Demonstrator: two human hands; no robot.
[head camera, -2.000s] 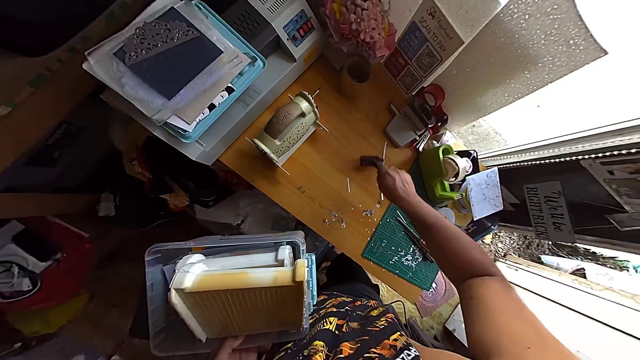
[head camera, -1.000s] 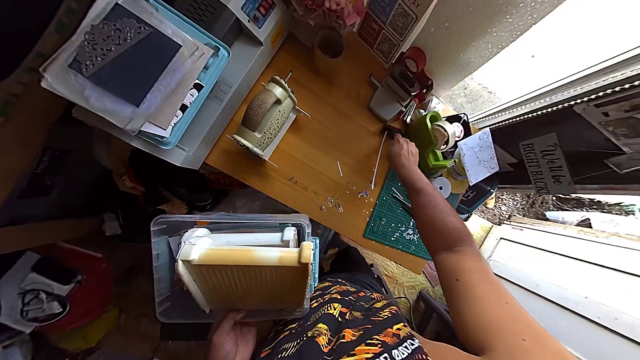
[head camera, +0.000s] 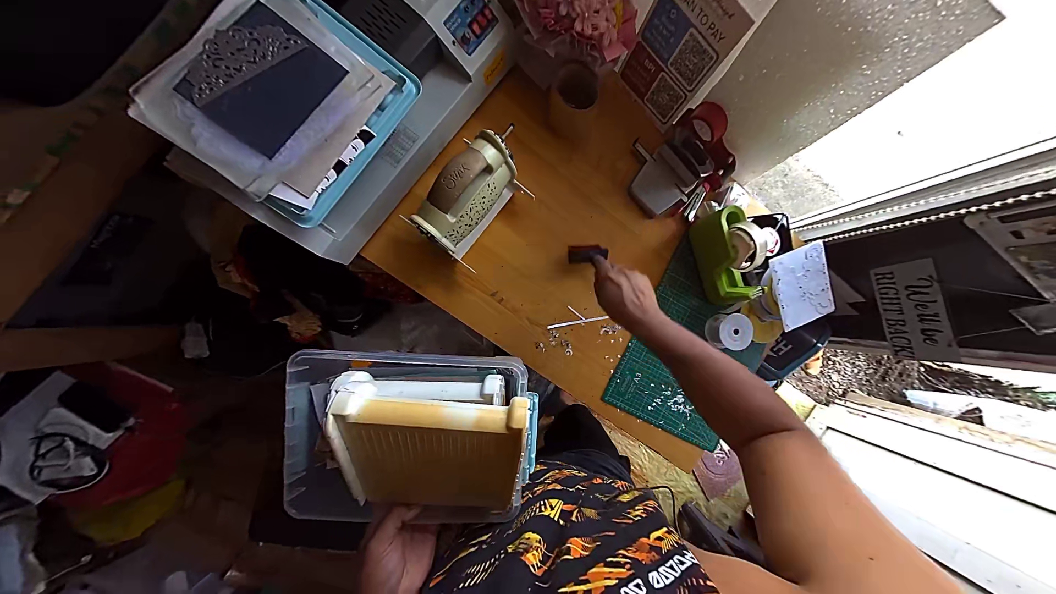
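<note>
My right hand (head camera: 624, 290) grips a small dark brush (head camera: 587, 254) over the wooden table (head camera: 544, 165). Just below it on the table lie a thin white strip (head camera: 575, 322) and paper scraps (head camera: 554, 343). A green cutting mat (head camera: 660, 396) with more scraps reaches under my right forearm. At the lower edge, my left hand (head camera: 399, 546) supports a clear plastic bin (head camera: 318, 493) against my body; its fingertips are hidden. Inside the bin stands a cream and yellowed plastic device (head camera: 433, 450). A Sizzix die-cutting machine (head camera: 469, 191) is on the table, left of the brush.
A blue tray (head camera: 396, 107) of papers and a metal die rests on a grey machine (head camera: 363, 219) at upper left. A brown cup (head camera: 573, 95), a punch (head camera: 664, 181), a green tape dispenser (head camera: 718, 256) and a ribbon spool (head camera: 734, 331) stand around the table's far and right sides.
My right hand with the brush has moved left from beside the green tape dispenser. The long white strip now lies lower, near the scraps. My left hand stays at the bin.
</note>
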